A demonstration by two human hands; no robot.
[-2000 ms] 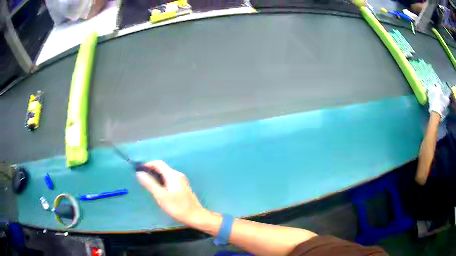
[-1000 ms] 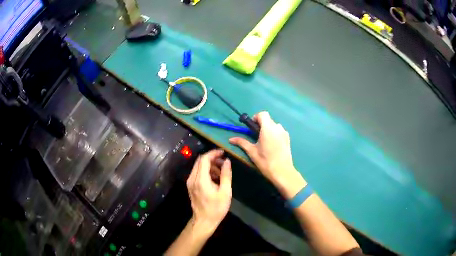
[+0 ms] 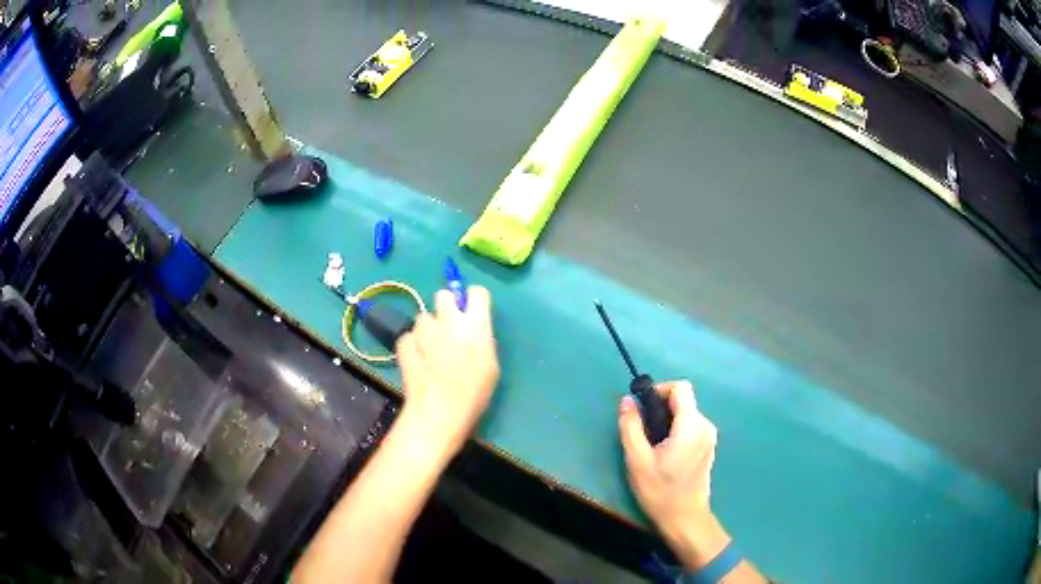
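Observation:
My right hand (image 3: 674, 456) holds the adjusting screwdriver (image 3: 652, 407) by its black handle over the teal mat (image 3: 548, 388), its thin shaft pointing up and left. My left hand (image 3: 452, 359) is beside the tape roll (image 3: 353, 334), with its fingers around the blue marker pen (image 3: 456, 283); only the pen's upper end shows past the fingers. A second dark-handled tool (image 3: 384, 323) lies in the tape roll, partly behind my left hand. The blue marker cap (image 3: 384, 237) lies on the mat.
A lime-green wrapped bar (image 3: 565, 143) lies ahead. Power supply boards are beyond it, one at upper left (image 3: 390, 64) and one at upper right (image 3: 824, 96). A black mouse (image 3: 290, 178) sits by the metal post (image 3: 237, 80). The test fixture (image 3: 217, 434) and monitor (image 3: 34, 114) are left.
My left hand has moved up from the fixture's edge onto the mat and taken hold of the blue pen. My right hand has moved right and down, away from the pen, with the screwdriver.

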